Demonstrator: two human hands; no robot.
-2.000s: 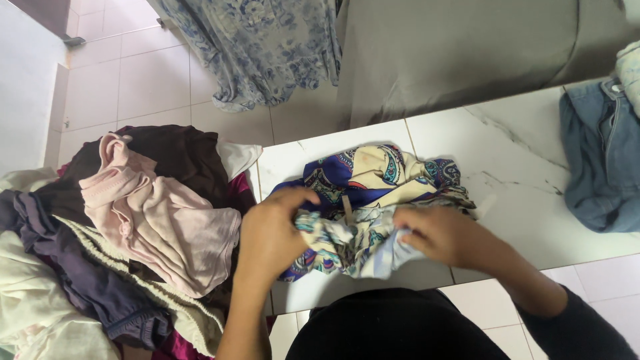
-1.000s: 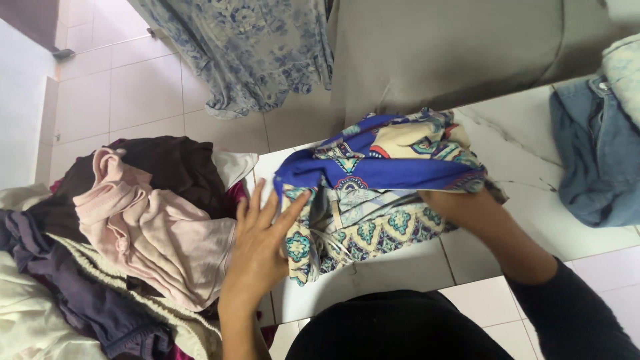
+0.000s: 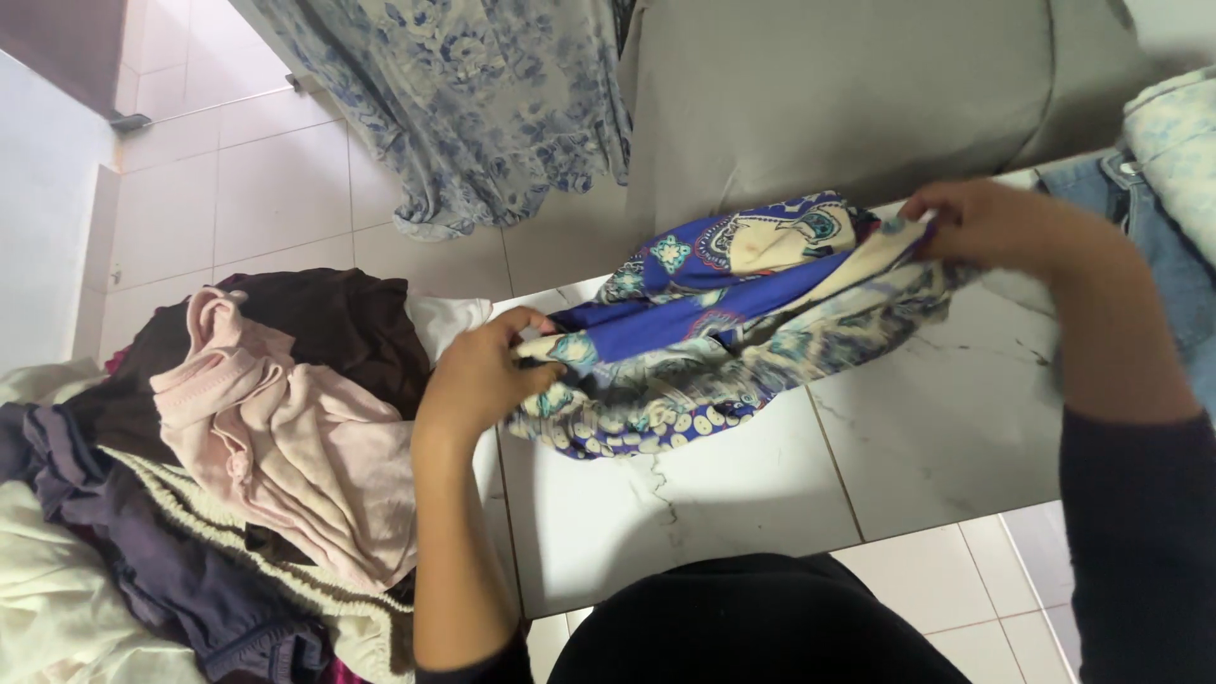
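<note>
A blue and cream patterned cloth garment [image 3: 703,332] is stretched between my two hands above the marble-look tiled surface. My left hand [image 3: 484,375] pinches its left end between thumb and fingers. At its upper right end, my right hand [image 3: 988,228] grips the cream edge. The garment's middle sags in loose folds, and its lower part is blurred. Just left of my left hand, a pink garment [image 3: 275,437] lies on top of a dark brown cloth [image 3: 351,323].
Purple-grey clothing [image 3: 171,570] and cream cloth [image 3: 57,589] are heaped at the left. Blue denim [image 3: 1168,256] and a pale patterned cloth [image 3: 1178,142] lie at the right. A grey cover [image 3: 836,85] and a blue floral curtain [image 3: 494,104] are beyond the tiled surface [image 3: 931,427].
The patterned garment, bunched two seconds ago, is now drawn out wide. My right hand has moved up and right with its edge; my left hand, spread flat on it one second ago, now pinches its end.
</note>
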